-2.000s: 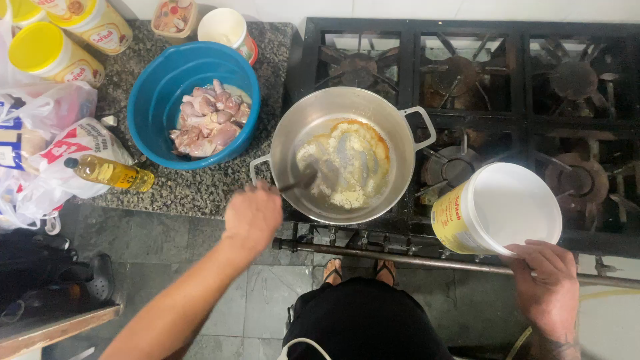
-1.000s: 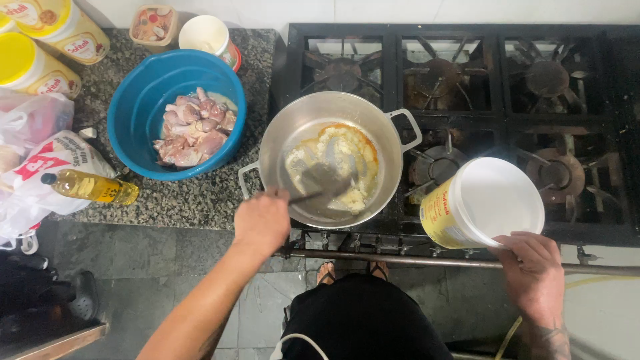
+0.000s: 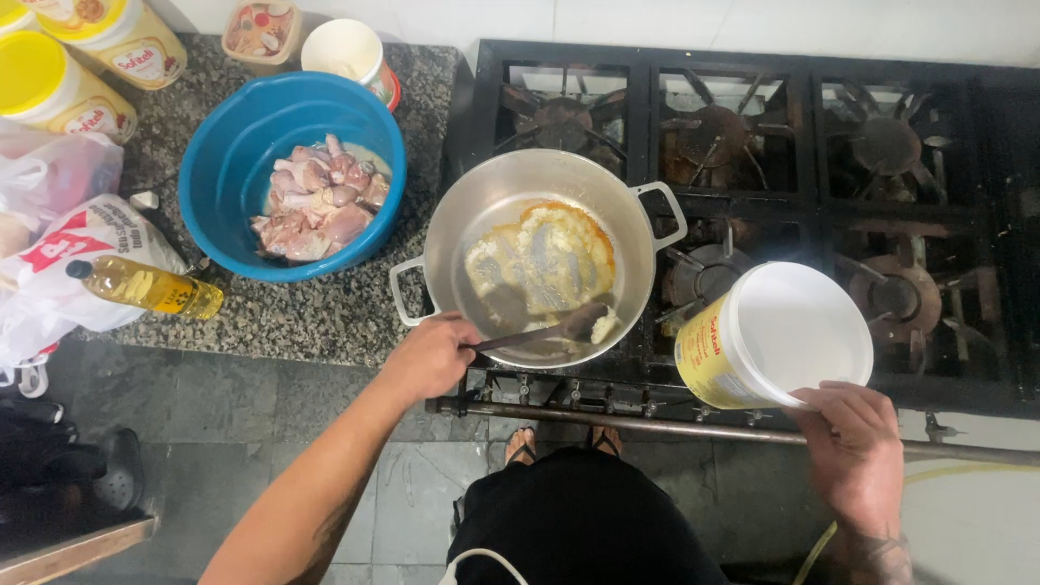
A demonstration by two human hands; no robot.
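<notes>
My left hand (image 3: 429, 355) grips the handle of a dark wooden spoon (image 3: 543, 331), whose bowl rests low at the right inside a large aluminium pot (image 3: 443, 244). A pale, mashed-looking food (image 3: 540, 260) with browned, oily edges, perhaps minced garlic, lies on the pot's bottom; a small lump sits beside the spoon's tip. My right hand (image 3: 853, 439) holds the rim of a white plastic tub (image 3: 715, 357) with a yellow label, tilted over the front of the stove; its inside looks white. Left of the pot, a blue plastic basin (image 3: 211, 195) holds raw chicken pieces (image 3: 321, 203).
The black gas stove (image 3: 804, 219) has several burners and a front rail (image 3: 650, 422). On the granite counter (image 3: 309, 333) are an oil bottle (image 3: 150, 287), plastic bags (image 3: 49, 268), yellow-lidded tubs (image 3: 49, 89), an open white tub (image 3: 345, 53) and a small food container (image 3: 262, 36).
The spoon's bowl has moved from the middle of the food to the pot's lower right side. My right hand still holds the tub at the stove's front.
</notes>
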